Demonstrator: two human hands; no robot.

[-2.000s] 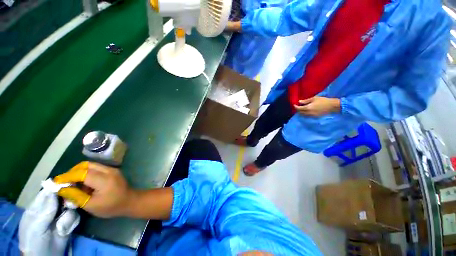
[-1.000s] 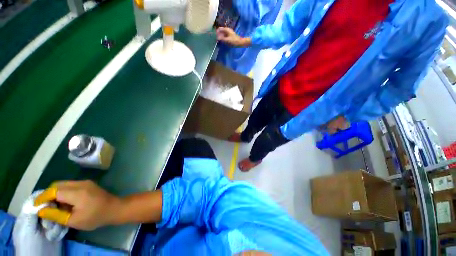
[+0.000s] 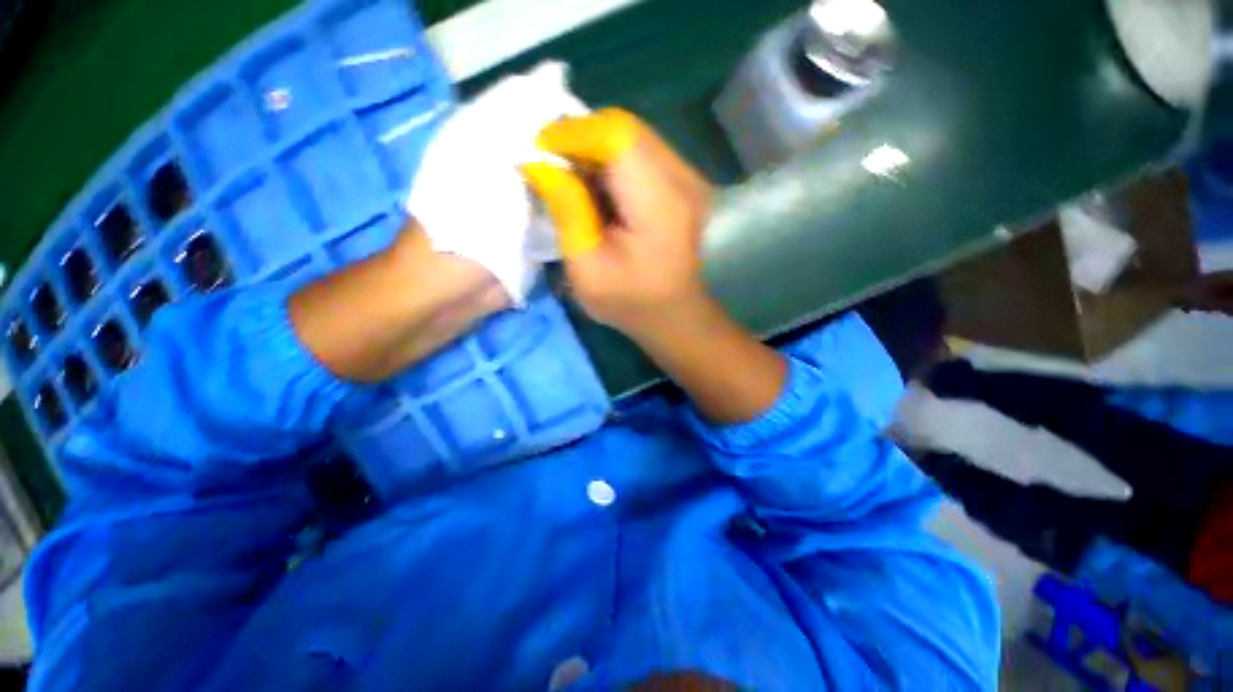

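My left hand (image 3: 480,176), in a white knit glove, is over the blue compartment tray (image 3: 291,196). My right hand (image 3: 636,223), bare with yellow finger cots on thumb and finger, meets it from the right. A bit of white wiping cloth (image 3: 537,160) seems pinched at the yellow tips; it blends with the glove. Whether my left hand holds a part is hidden and blurred. Round black parts (image 3: 119,233) fill several pockets at the tray's left; pockets nearer my hands hold none.
A squarish solvent bottle with a silver top (image 3: 798,88) stands on the green bench (image 3: 947,149) right of my hands. A white round base (image 3: 1166,47) is at the upper right. Beyond the bench edge are a cardboard box (image 3: 1007,298), a person's dark-clad legs (image 3: 1001,406) and a blue stool (image 3: 1079,615).
The view has swung left and down, bringing the blue tray and both forearms into view. The bottle now shows right of my hands. My hands remain together.
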